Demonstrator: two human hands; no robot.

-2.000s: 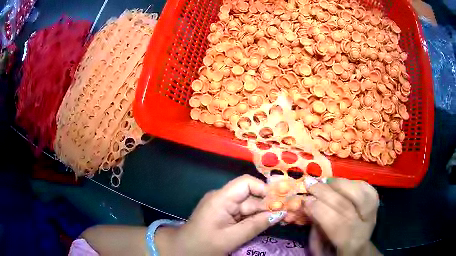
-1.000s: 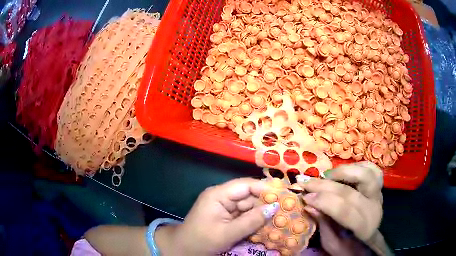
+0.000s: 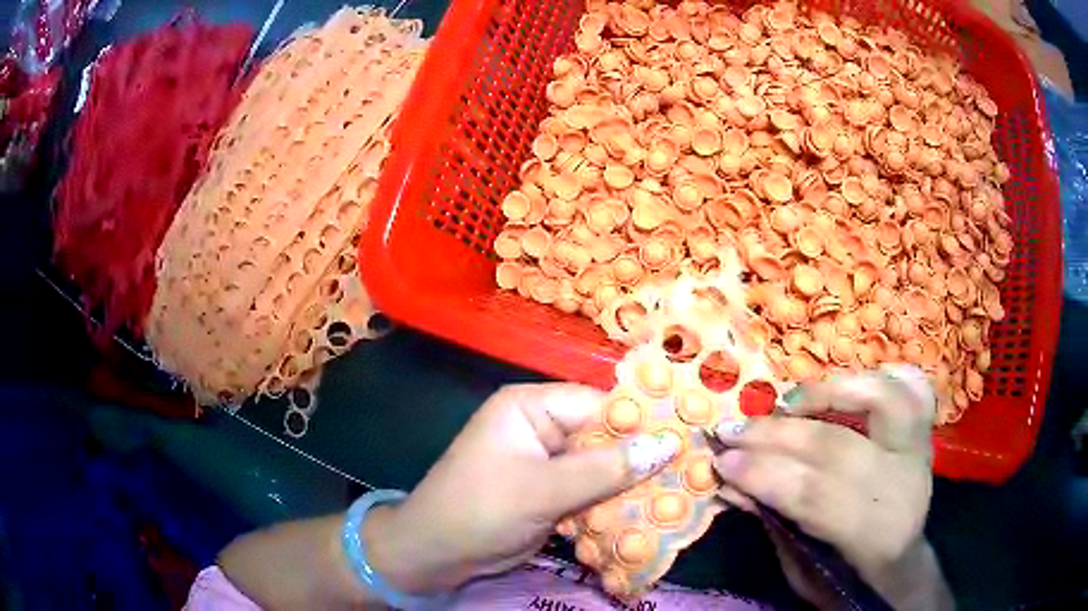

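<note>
A peach-orange moulded sheet (image 3: pixel 663 507) hangs between my hands at the near rim of a red basket (image 3: pixel 501 340). Its lower part holds raised domes; its upper part is a web of empty holes lying over the rim. My left hand (image 3: pixel 513 477) pinches the sheet from the left, thumb on top. My right hand (image 3: pixel 835 460) is at the sheet's right edge, fingertips closed together. A thin dark tool (image 3: pixel 811 553) shows below the right hand's fingers; its tip is hidden or blurred. Many loose round orange parts (image 3: pixel 764 179) fill the basket.
A pale peach pile of holed webs (image 3: pixel 269 209) lies left of the basket, with a deep red stringy pile (image 3: pixel 143 155) farther left. Crumpled clear plastic with red parts shows at the top left corner. Bluish plastic (image 3: pixel 1069 191) lies at the right edge.
The sheet's domed part has swung left and up, covering more of the holed web. The left hand has risen a little. The basket and piles appear shifted right in view.
</note>
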